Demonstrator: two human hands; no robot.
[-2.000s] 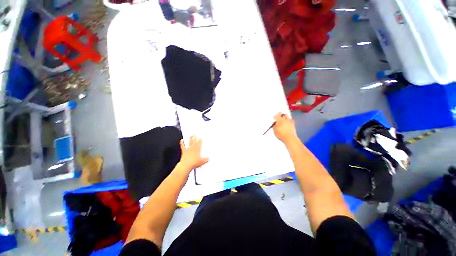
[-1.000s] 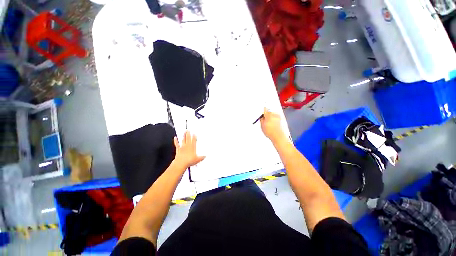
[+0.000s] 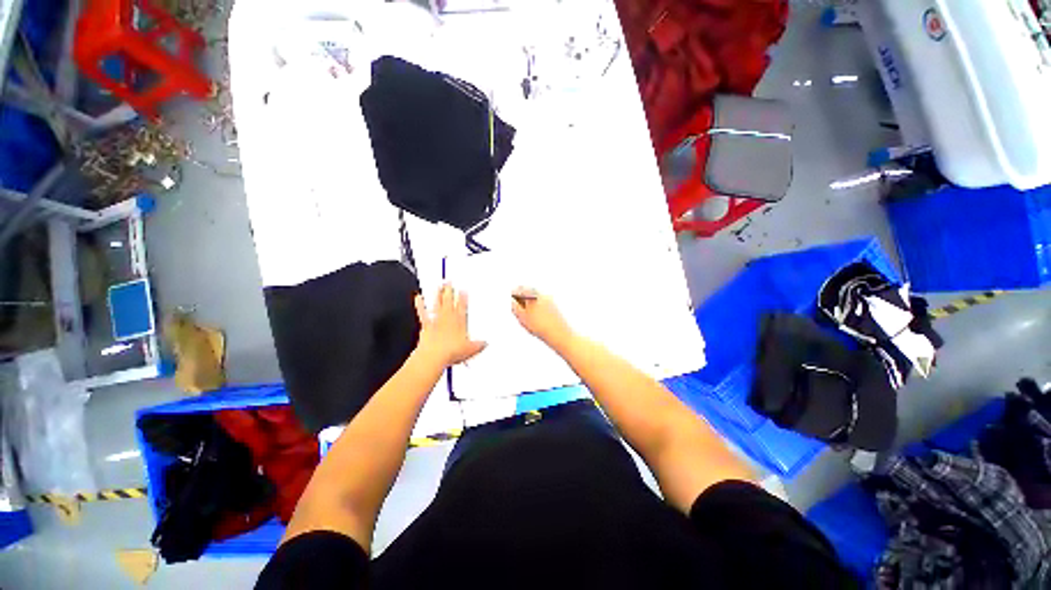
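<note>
A white pattern sheet (image 3: 507,363) lies at the near edge of the white table and blends into its top; thin dark edges show along its left side. My left hand (image 3: 447,327) lies flat on the sheet's left part, fingers spread, holding nothing. My right hand (image 3: 537,316) is over the middle of the sheet, closed on a thin dark marking pen (image 3: 522,299). A stack of black panels (image 3: 346,340) lies left of my left hand. A bundle of black cut pieces (image 3: 432,144) with a pale edge line lies farther up the table.
Blue crates stand on the floor at the left (image 3: 148,444) and right (image 3: 720,406), holding cloth. A grey-seated red stool (image 3: 747,148) and a red garment heap (image 3: 703,52) are right of the table. A red stool (image 3: 138,52) stands far left.
My right hand has moved left with the pen, from the sheet's right side to its middle, closer to my left hand. My left hand stays flat on the sheet.
</note>
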